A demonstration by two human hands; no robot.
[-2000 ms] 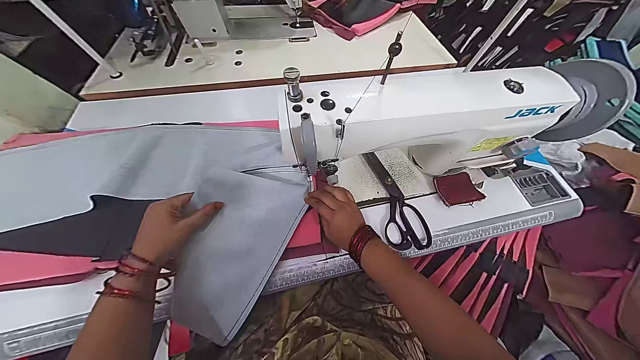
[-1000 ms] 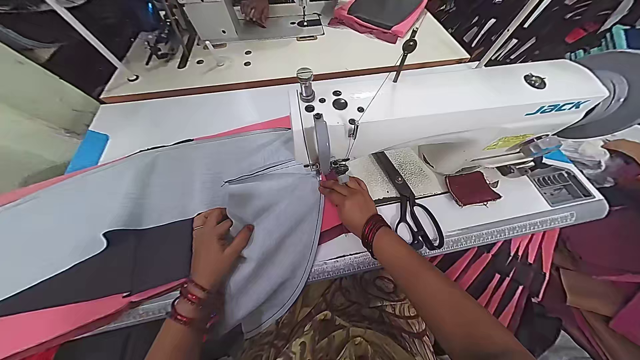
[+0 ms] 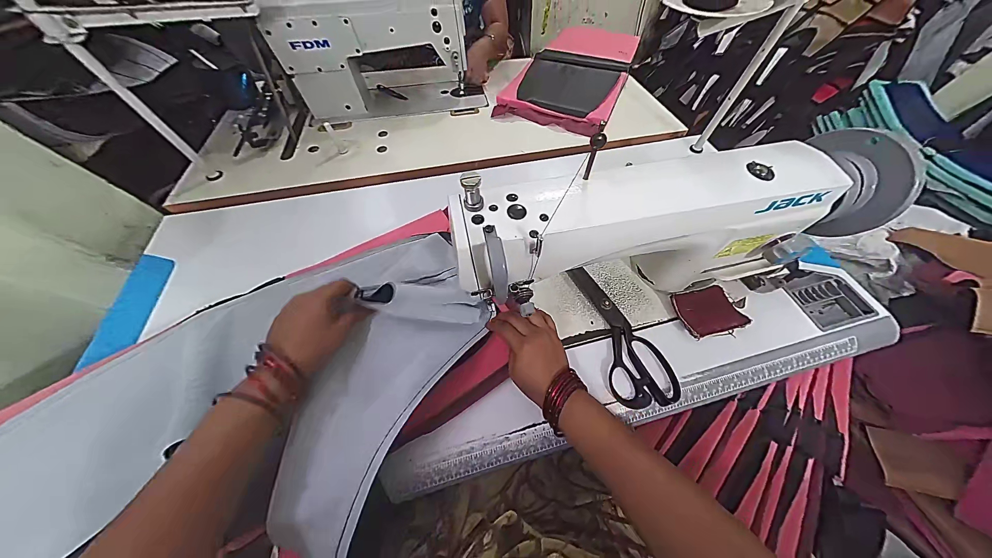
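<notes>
A white Jack sewing machine (image 3: 659,201) stands on the table, its needle area above layered fabric. My left hand (image 3: 314,322) grips a raised fold of the light grey fabric (image 3: 372,380) left of the presser foot, fingertips partly hidden. My right hand (image 3: 531,345) is at the presser foot, fingers pinching the edge of the grey and pink fabric (image 3: 465,380). Pink and black layers show beneath the grey piece. Black-handled scissors (image 3: 639,364) lie on the machine bed, right of my right hand. A small maroon fabric piece (image 3: 709,311) lies beyond them.
Behind stands a second sewing machine (image 3: 364,54), with another person's hand (image 3: 482,58) beside it. A pink and black fabric stack (image 3: 570,81) rests on that table. Pink and black strips (image 3: 744,457) hang below the ruler-marked front edge (image 3: 744,380). Maroon and brown fabric lies at right.
My left hand has taken hold of the grey fabric and lifted a fold; it lay on the fabric before. My right hand stays by the presser foot. The view has shifted upward.
</notes>
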